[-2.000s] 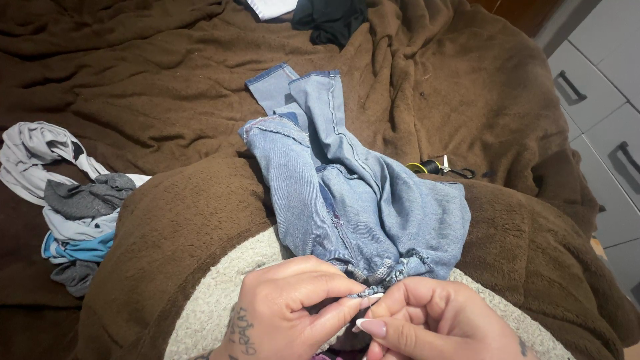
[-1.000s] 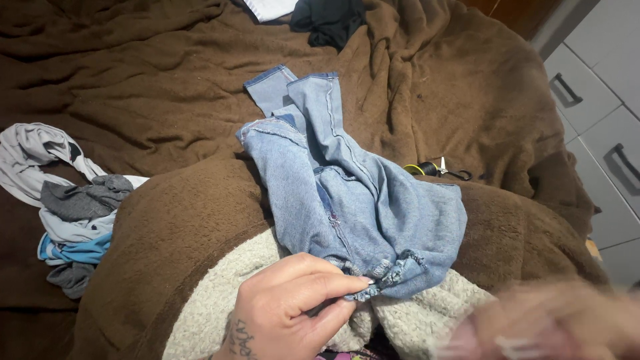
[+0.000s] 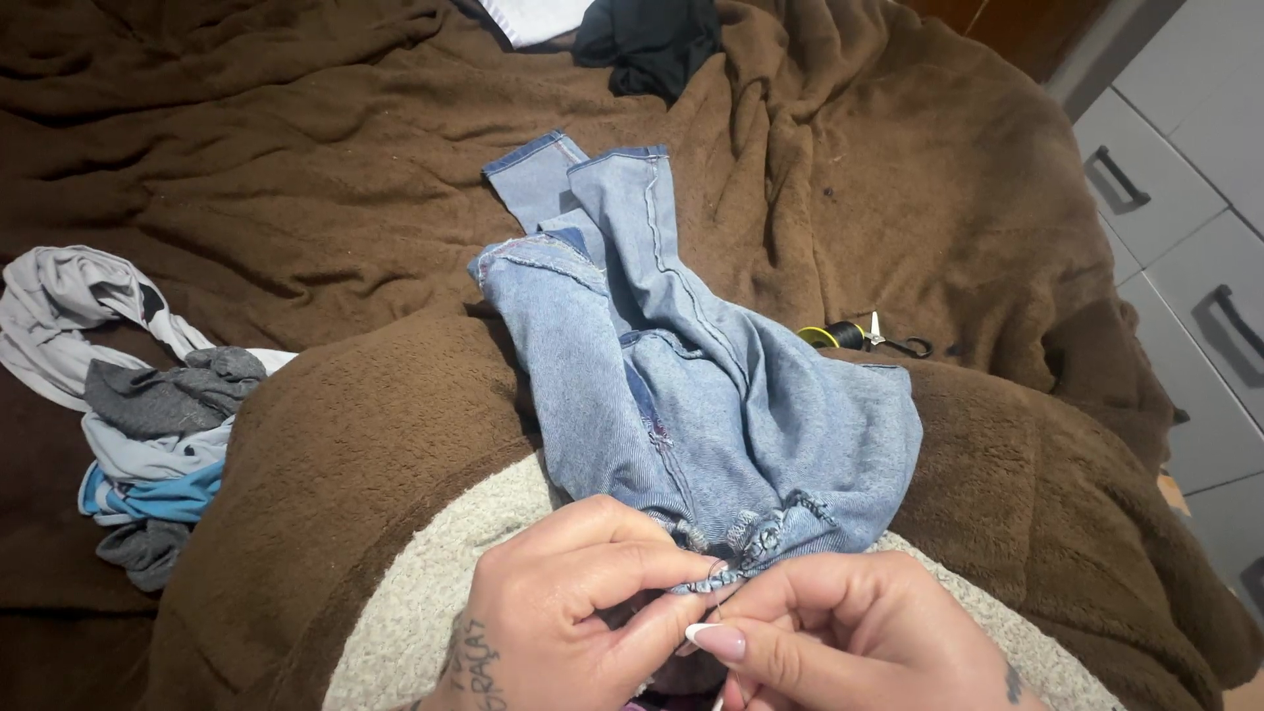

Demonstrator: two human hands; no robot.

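Observation:
A light-blue denim garment [image 3: 681, 395], apparently inside out with its seams showing, lies across the lap. My left hand [image 3: 583, 592] pinches its gathered, frayed edge [image 3: 726, 578] between thumb and fingertips. Close beside it on the right, my right hand [image 3: 839, 627] has thumb and forefinger pressed together at the same edge. A thin dark thread runs between the fingertips; a needle cannot be made out clearly. Beyond the garment's right side lie a spool of black thread [image 3: 845, 336] and small scissors [image 3: 894, 340].
A brown plush blanket [image 3: 296, 197] with a pale fleecy underside [image 3: 444, 563] covers the bed and lap. Grey, white and blue clothes [image 3: 163, 425] are heaped at left. Black cloth [image 3: 647, 44] and white cloth [image 3: 538, 18] lie at the top. Grey drawers [image 3: 1175, 247] stand at right.
My right hand, blurred and off to the lower right one second ago, is back at the denim edge beside my left hand. My left hand has kept its pinch on the cloth.

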